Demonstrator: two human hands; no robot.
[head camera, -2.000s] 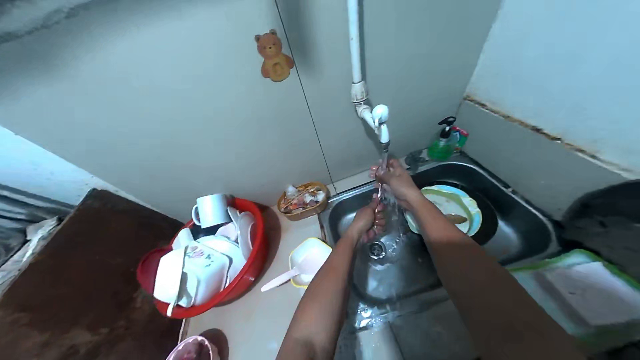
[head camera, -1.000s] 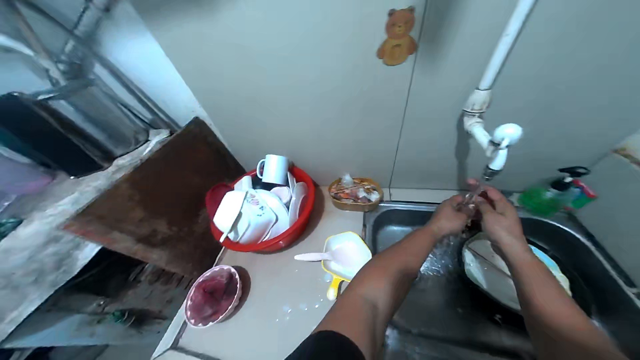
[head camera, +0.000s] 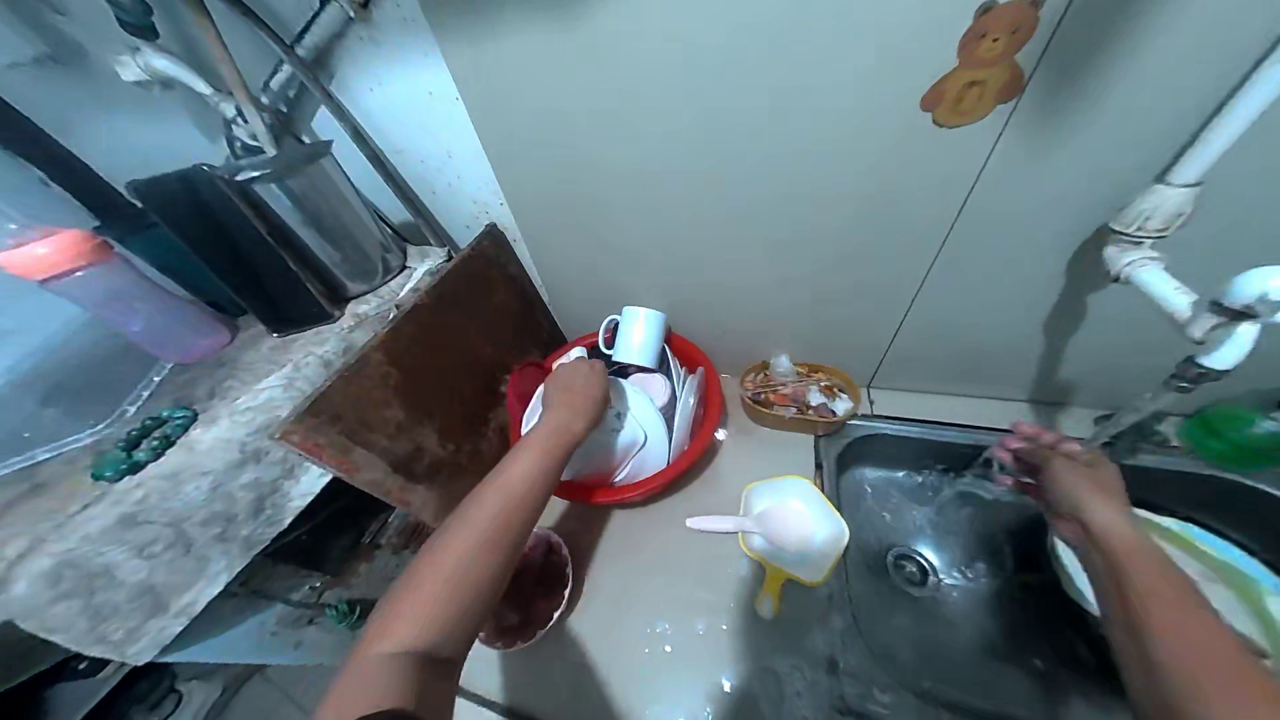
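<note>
My left hand (head camera: 578, 398) reaches into a red plastic basin (head camera: 650, 492) of dishes at the counter's left; its fingers are partly hidden, so I cannot tell whether it holds anything. White plates (head camera: 650, 440) lie beneath it, and a white mug (head camera: 639, 336) stands just behind it. Over the steel sink (head camera: 880, 490), my right hand (head camera: 1065, 470) is beside the stream from the white tap (head camera: 1215, 355); what its blurred fingers hold cannot be made out. Below it, plates with green and blue edges (head camera: 1185, 560) rest in the sink.
A small basket of scraps (head camera: 800, 398) sits against the wall. Nearer are a yellow-edged white scoop (head camera: 795, 525) and a pinkish bowl (head camera: 535, 590). Left of the basin leans a brown board (head camera: 430, 380), beside a ledge with a pink bottle (head camera: 130, 295) and a steel container (head camera: 330, 215).
My left hand has moved from beside my right hand under the tap to the red basin. My right hand remains near the running water. The view has swung left.
</note>
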